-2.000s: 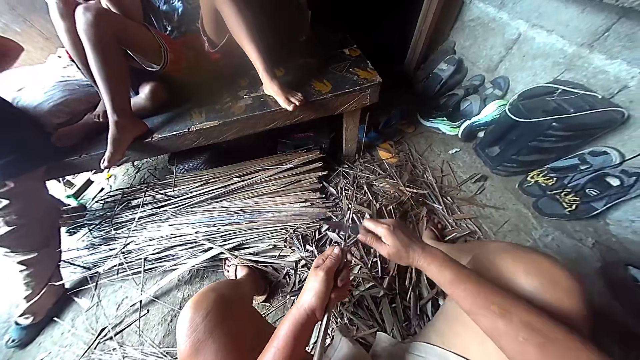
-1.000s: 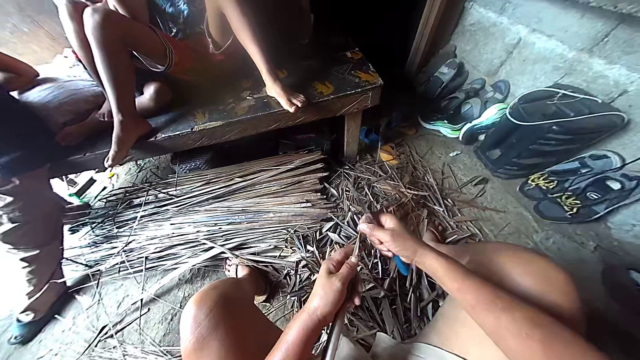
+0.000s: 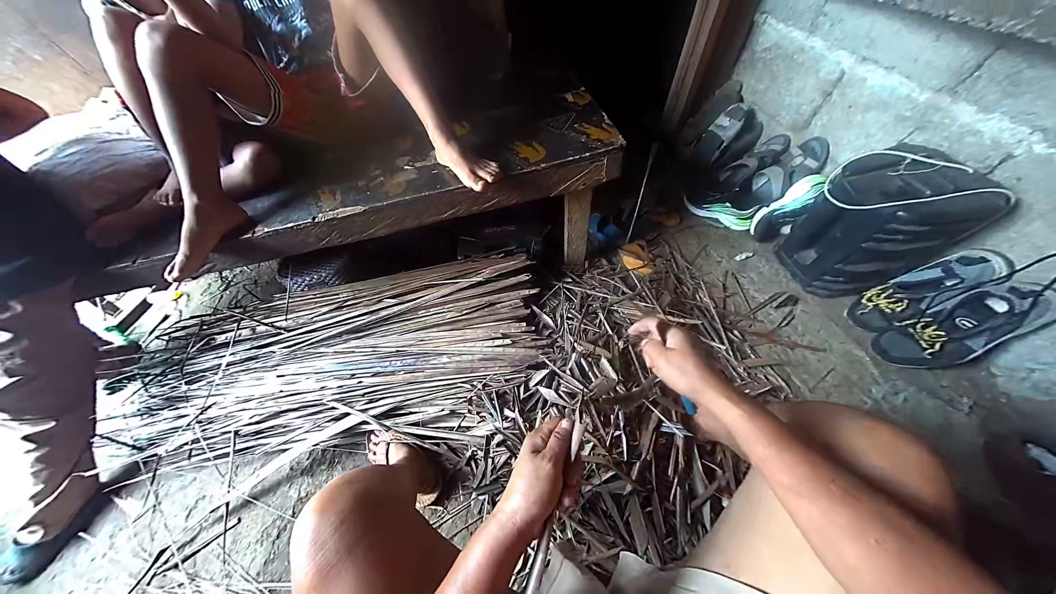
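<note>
My left hand (image 3: 542, 466) is closed around a thin strip (image 3: 538, 561), whose pale tip shows above the thumb while its other end runs down between my legs. To the upper right, my right hand (image 3: 672, 355) has curled fingers over the scraps; a blue handle (image 3: 688, 405) shows beneath its wrist, with the rest of that tool hidden. Under both hands lies a heap of brown leaf or stalk scraps (image 3: 635, 503). Long dry strips (image 3: 396, 338) lie side by side on the floor at left.
Behind the strips stands a painted wooden bench (image 3: 388, 210) with people's bare legs on it. Another person's leg (image 3: 49, 412) is at far left. Along the concrete block wall (image 3: 899, 74) are a black bag (image 3: 899, 219), sneakers (image 3: 957, 313) and other footwear.
My right hand has moved away from my left hand, up and to the right; one second ago they were close together at the strip. The left hand has stayed around the strip.
</note>
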